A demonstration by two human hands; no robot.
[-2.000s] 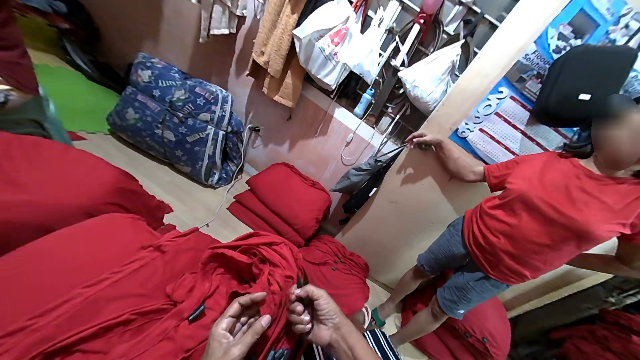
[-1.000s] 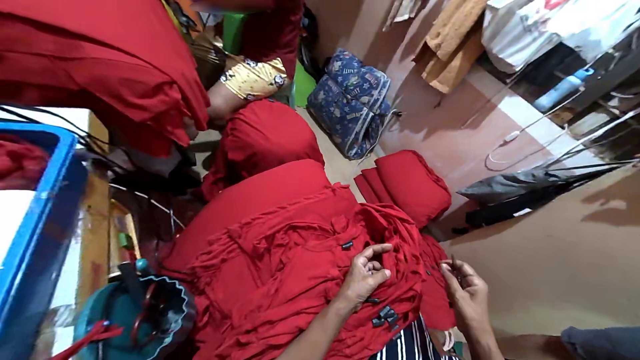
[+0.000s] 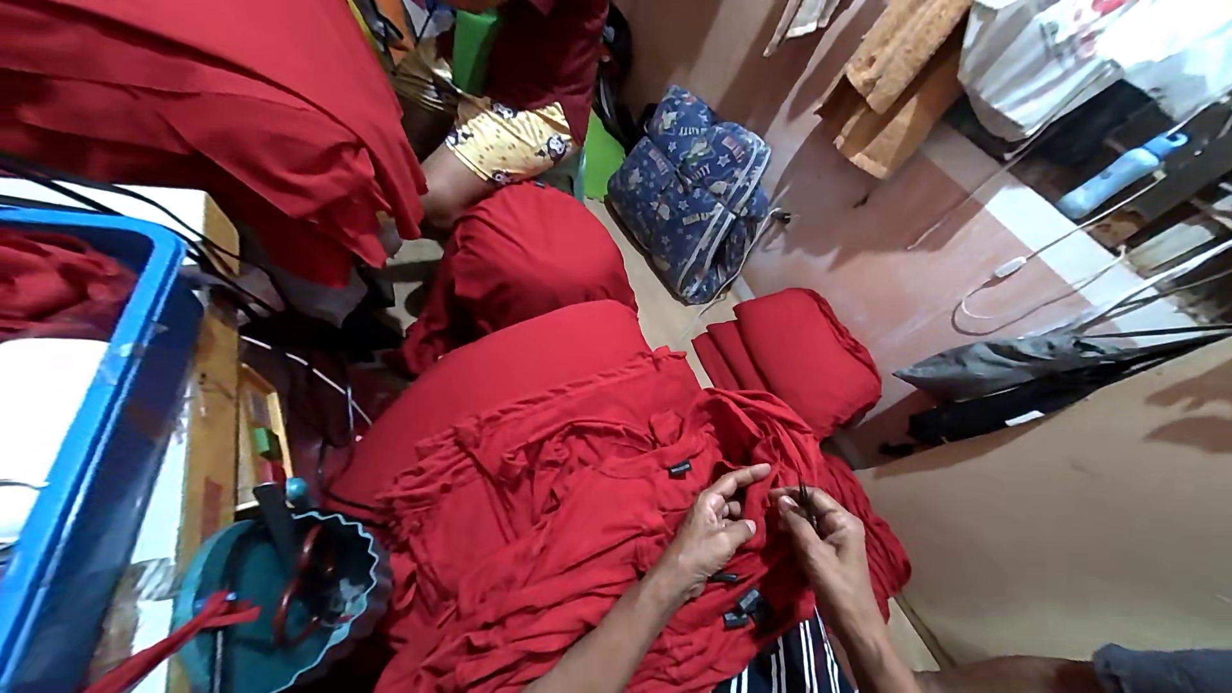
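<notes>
A heap of red fabric garments [image 3: 577, 481] lies across the lap, with small black labels [image 3: 746, 608] on some of them. My left hand [image 3: 717, 529] is over the heap, thumb and index finger apart, close to the red cloth; whether a thin thread is between them cannot be told. My right hand [image 3: 818, 529], just to the right, holds a small dark tool [image 3: 806, 502], perhaps thread snips, pointing up between thumb and fingers. Striped dark cloth [image 3: 789, 664] shows under the garments. Folded red fabric [image 3: 799, 356] lies beyond the hands.
At left are a blue plastic bin [image 3: 144, 250] and a teal container [image 3: 231, 568] with red-handled scissors [image 3: 298, 587]. A patterned blue bundle [image 3: 688, 192] stands by the wall. A person's arm in a yellow patterned garment [image 3: 510, 140] is at the top. At lower right, part of a person's leg [image 3: 1020, 674] shows.
The view has swung left, bringing the bin and teal container into sight. My hands, wider apart one second ago, are now closer together over the red cloth.
</notes>
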